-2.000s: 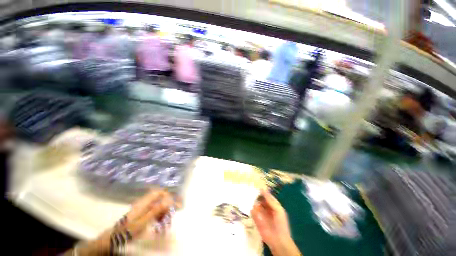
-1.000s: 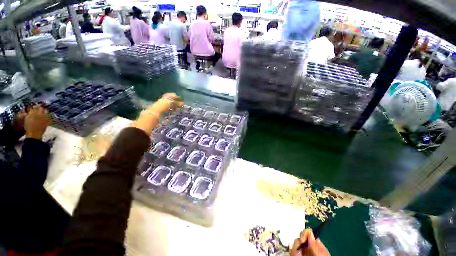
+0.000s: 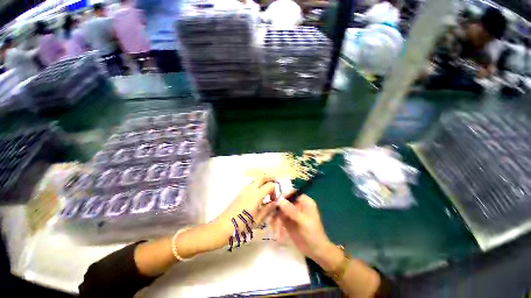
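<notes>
My left hand (image 3: 247,206) holds a small white frame (image 3: 276,190) at its fingertips, above the white work sheet (image 3: 233,169). Short dark strips (image 3: 241,228) lie in rows on the back of this hand and wrist. My right hand (image 3: 300,218) is close beside it, its fingers closed on a slim dark pen-like tool (image 3: 300,189) near the frame. The tool's tip is too blurred to make out. Tan pieces (image 3: 300,165) lie behind the hands. Small dark pieces show partly below the hands.
A stack of blister trays (image 3: 140,174) with frames stands at left. Crumpled clear bags (image 3: 381,177) lie on the green mat (image 3: 361,233). More trays (image 3: 483,169) stand at right, beyond a pale post (image 3: 399,75). Tall stacks (image 3: 218,52) and people are behind.
My left hand has come back from the tray stack to the sheet and now holds a frame. My right hand has joined it. The view has turned right.
</notes>
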